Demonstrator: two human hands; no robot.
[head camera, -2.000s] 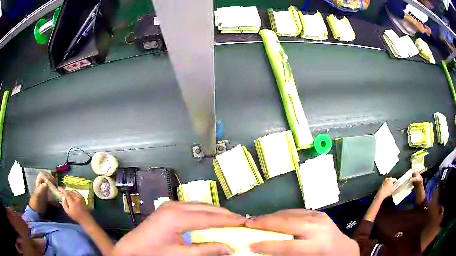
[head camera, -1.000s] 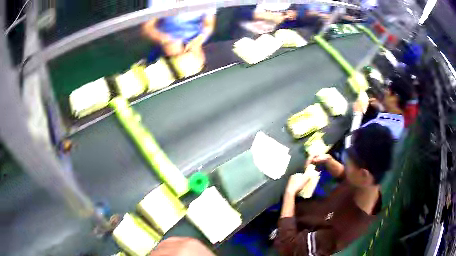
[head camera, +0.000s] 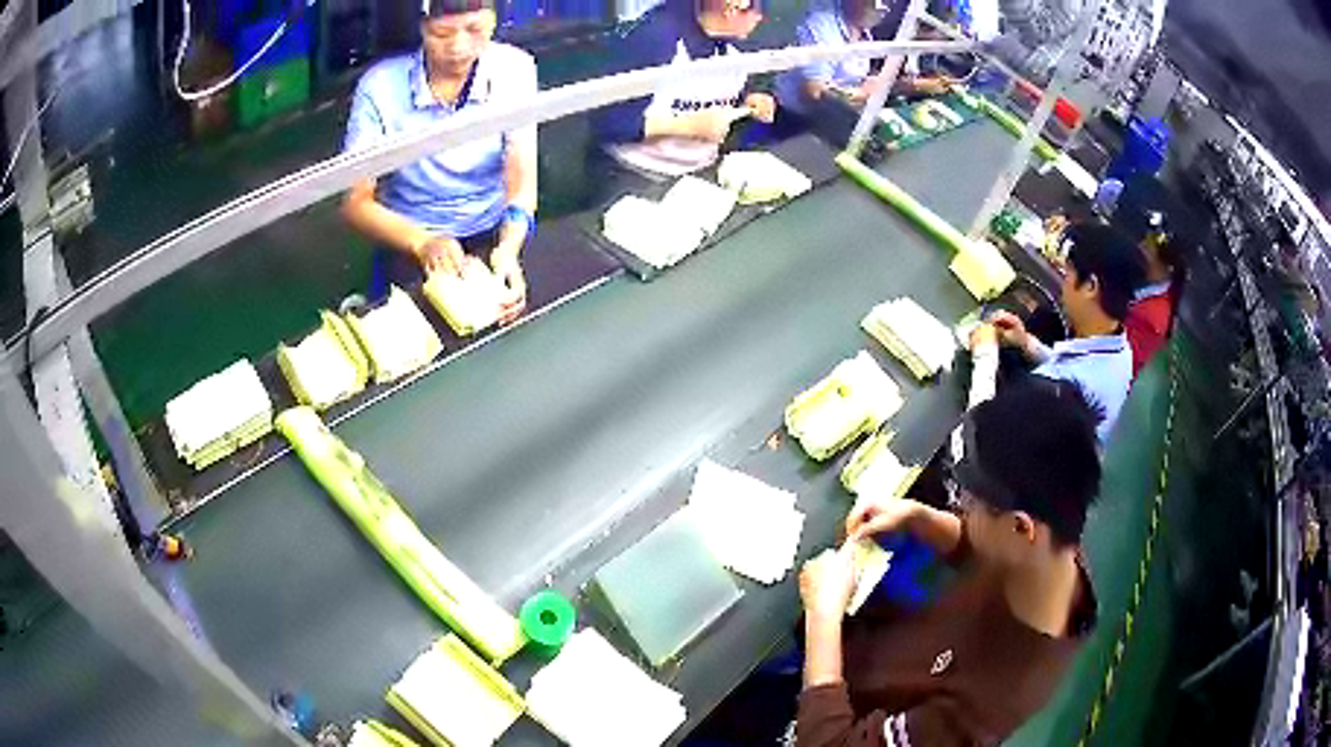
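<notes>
Neither of my hands shows in the current view. Nearest in front of me, at the bottom, a stack of folded pieces (head camera: 456, 692) with a white top and yellow-green edges lies at the belt's near edge. A loose white sheet stack (head camera: 606, 692) lies right beside it, cut off by the bottom edge. A green ring (head camera: 548, 622) stands just above the sheets, at the end of a long yellow-green roll (head camera: 394, 528). A grey-green translucent board (head camera: 666, 587) lies to the right, with more white sheets (head camera: 746, 521) against it.
A wide dark green belt (head camera: 584, 401) runs to the upper right. A grey metal frame (head camera: 292, 187) crosses the upper left. A person in brown (head camera: 949, 657) sits at the right, holding a pale piece. People in blue work across the belt. More folded stacks (head camera: 219, 413) line the far edge.
The view has swung right and up along the line. My hands, earlier holding a pale yellow piece, have left the picture. The person across the belt now shows clearly, hands on a folded stack.
</notes>
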